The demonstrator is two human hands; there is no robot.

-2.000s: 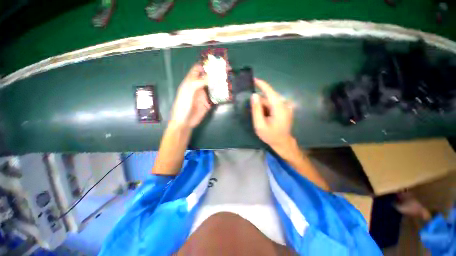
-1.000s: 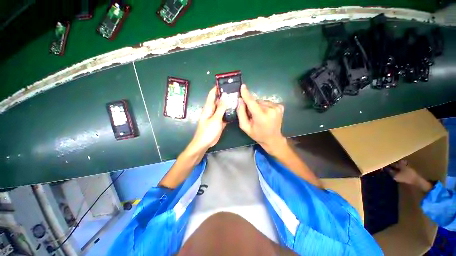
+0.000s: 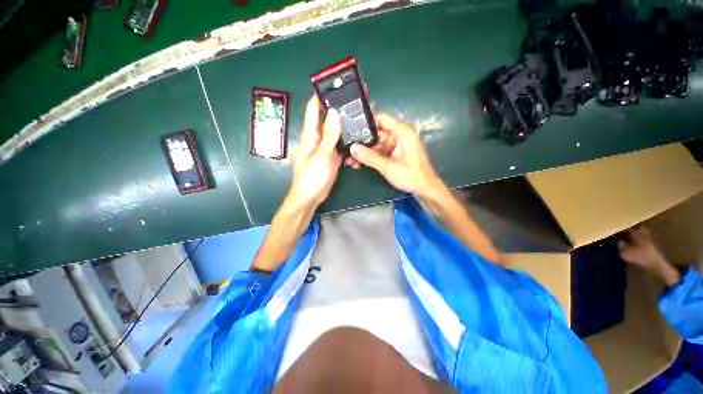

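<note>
A phone unit (image 3: 347, 104) with a black housing over it and a red edge at its top is held between both hands above the bench. My left hand (image 3: 317, 154) grips its left side, thumb on its face. My right hand (image 3: 397, 154) grips its lower right side and bottom end, thumb near the bottom. An open phone unit (image 3: 269, 123) with a green and silver board lies on the bench left of my hands. A closed unit (image 3: 185, 161) lies farther left, past the bench seam.
A pile of loose black housings (image 3: 518, 100) lies on the bench at right. Waiting open units (image 3: 74, 41) lie on the belt, beyond the whitish strip (image 3: 231, 37). A cardboard box (image 3: 609, 204) stands at lower right, with another person's hand (image 3: 646, 252) in it.
The held unit is now tilted and farther from my body, with more of its face showing. My right hand has shifted toward its bottom end. The camera view has shifted slightly.
</note>
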